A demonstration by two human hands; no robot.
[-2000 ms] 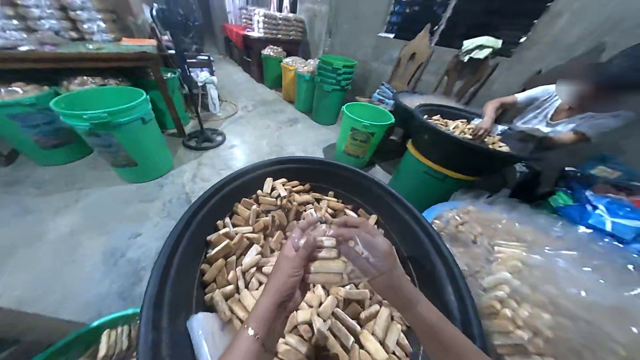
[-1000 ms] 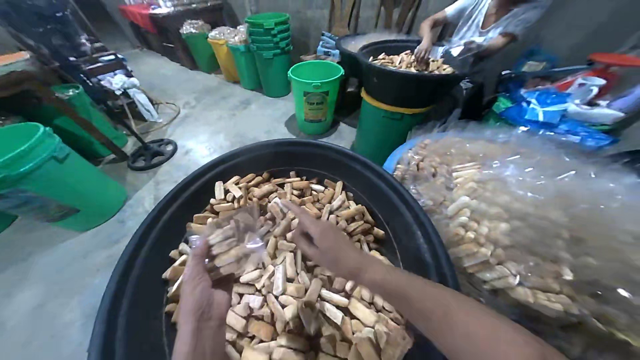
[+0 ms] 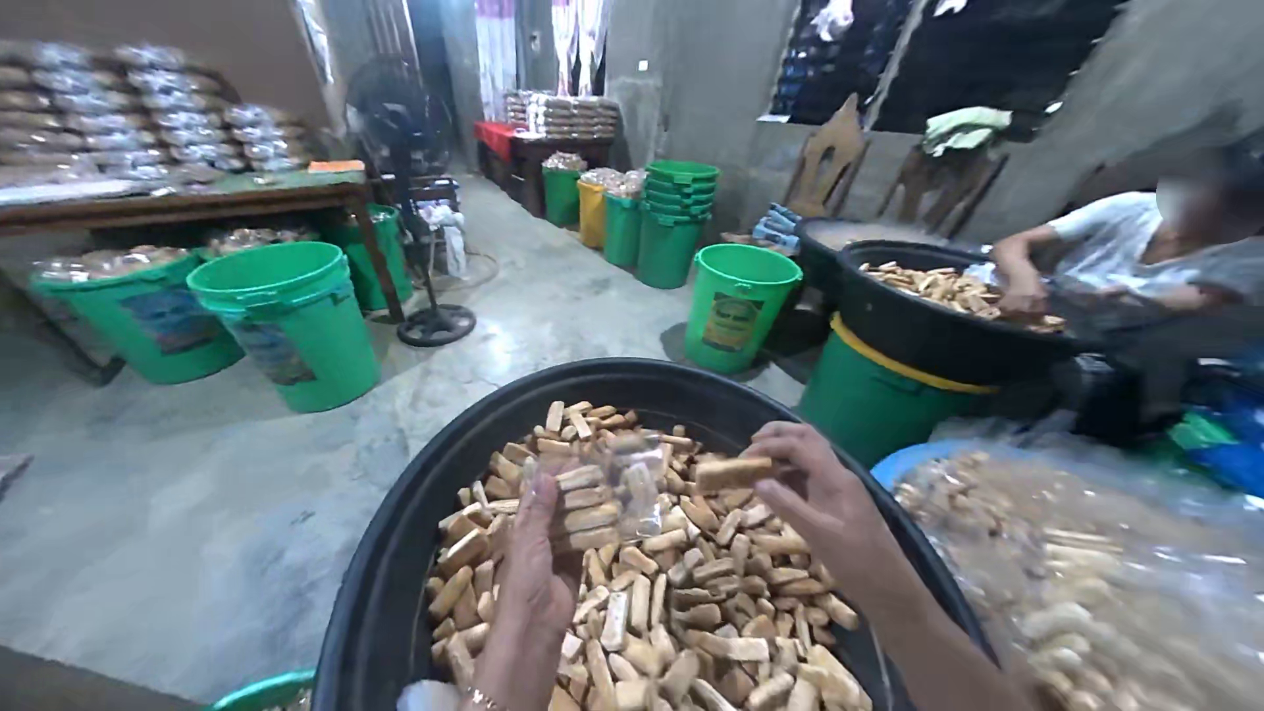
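Note:
A large round black plastic tub (image 3: 380, 563) full of stick-shaped biscuits (image 3: 711, 592) fills the lower middle. Above the pile, my left hand (image 3: 538, 563) holds a clear plastic bag (image 3: 642, 484) with several biscuits lying side by side in it. To the right of the bag, my right hand (image 3: 815, 484) grips a single biscuit (image 3: 733, 474) between thumb and fingers. The bag's free end points toward the right hand.
At right, a person (image 3: 1136, 237) reaches into another black tub (image 3: 889, 316) of biscuits. Filled plastic bags (image 3: 1106, 592) heap beside my tub. Green buckets (image 3: 736, 306) stand on the floor, with a pedestal fan (image 3: 434, 321) and a table (image 3: 237, 197) of stacked packs at left.
My right hand, with nothing seen in its fingers one second ago, now holds a biscuit. The bag stays in my left hand. The view has swung left and up.

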